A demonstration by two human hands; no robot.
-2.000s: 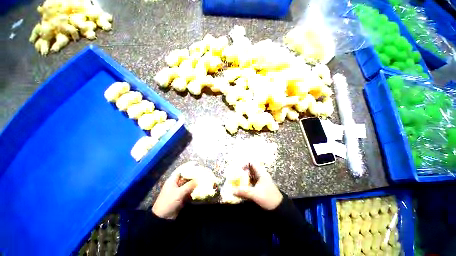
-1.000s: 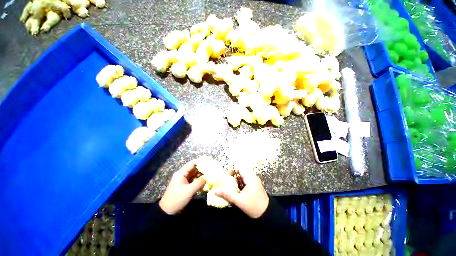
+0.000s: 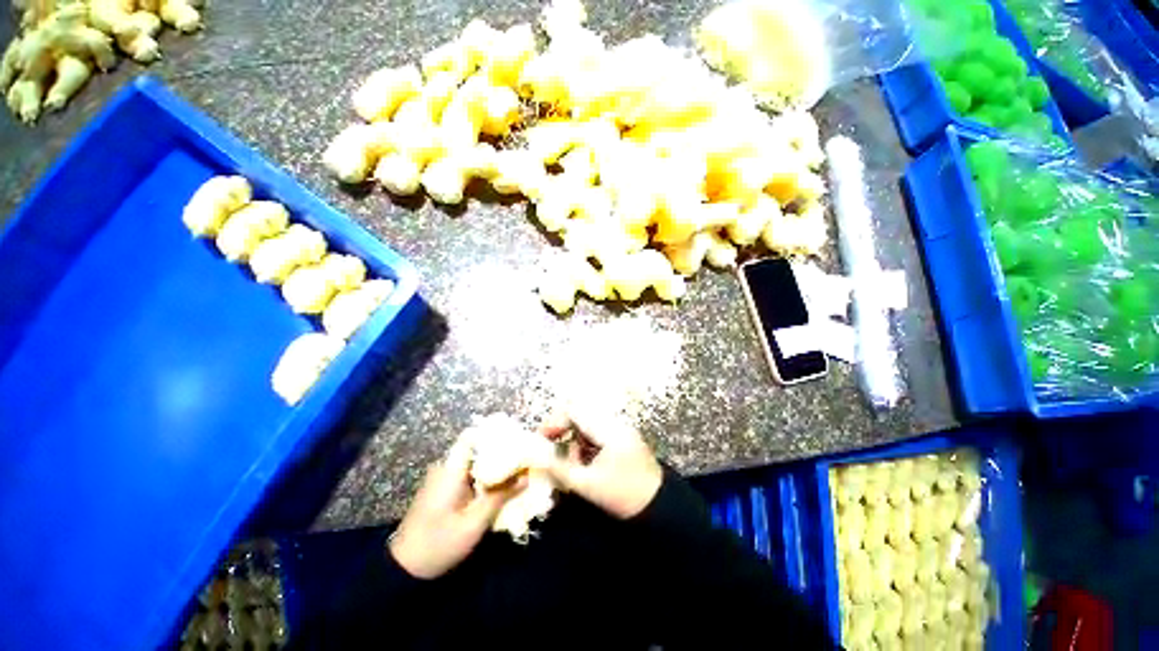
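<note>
My left hand (image 3: 439, 515) holds a pale yellow moulded piece (image 3: 506, 460) over the table's front edge. My right hand (image 3: 608, 468) touches the piece's right side with bent fingers; whether a tool is in it is hidden, though something dark shows between the fingers. Pale crumbs (image 3: 604, 369) lie on the table beyond my hands. A large heap of yellow pieces (image 3: 636, 140) lies at the table's centre. Several finished pieces (image 3: 287, 252) stand in a row along the right side of the blue tray (image 3: 153, 420) at left.
A phone (image 3: 784, 321) and a long whitish roll (image 3: 867, 280) with white strips lie right of the heap. Blue trays of green pieces (image 3: 1061, 267) stand at right. A full tray of yellow pieces (image 3: 913, 547) sits below the table edge. Another yellow pile (image 3: 64, 51) is at far left.
The two yellow lumps apart in my hands two seconds ago now show together, mostly in my left hand. My right fingers have moved to the piece's upper right. The view has shifted.
</note>
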